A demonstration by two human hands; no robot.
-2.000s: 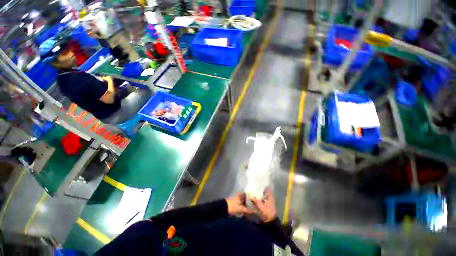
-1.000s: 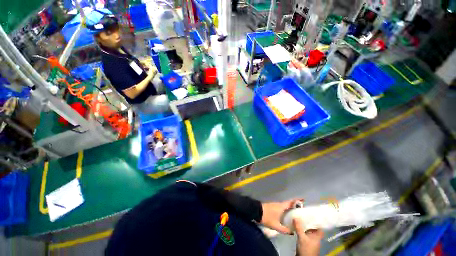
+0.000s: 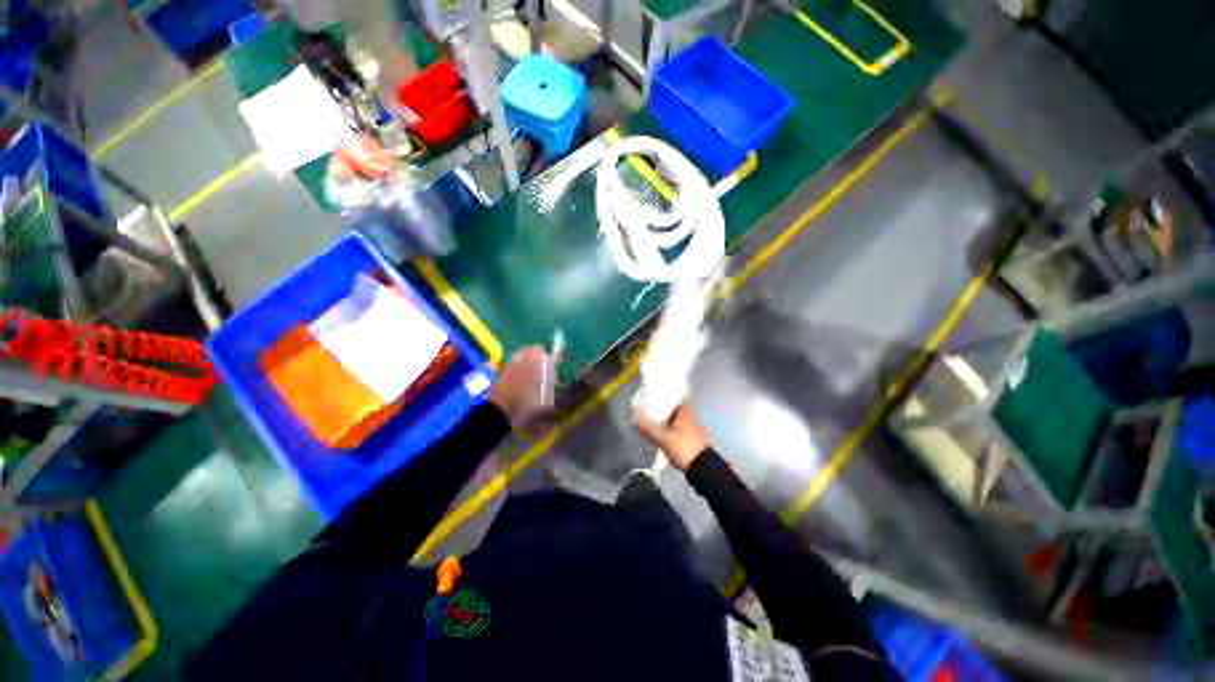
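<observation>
My right hand (image 3: pixel 676 433) grips a white wire bundle (image 3: pixel 680 349) near its lower end; the bundle points up and away, at the bench edge. My left hand (image 3: pixel 529 386) is apart from the bundle, over the bench edge beside the blue bin; it is blurred, with a thin pale thing (image 3: pixel 552 370) at its fingers, and I cannot tell whether it holds it. A white coil of wires (image 3: pixel 653 220) lies on the green bench (image 3: pixel 544 287), just beyond the bundle's far end.
A deep blue bin (image 3: pixel 287 446) with orange contents and a white sheet stands at left. Another blue bin (image 3: pixel 720 104) stands behind the coil. A red bin (image 3: pixel 437 101) and a light-blue container (image 3: pixel 544 96) are at the back. The floor aisle (image 3: pixel 826 307) runs along the right.
The view has turned right along the bench, bringing the coil in front of me. My left hand has come off the bundle; my right hand still grips it.
</observation>
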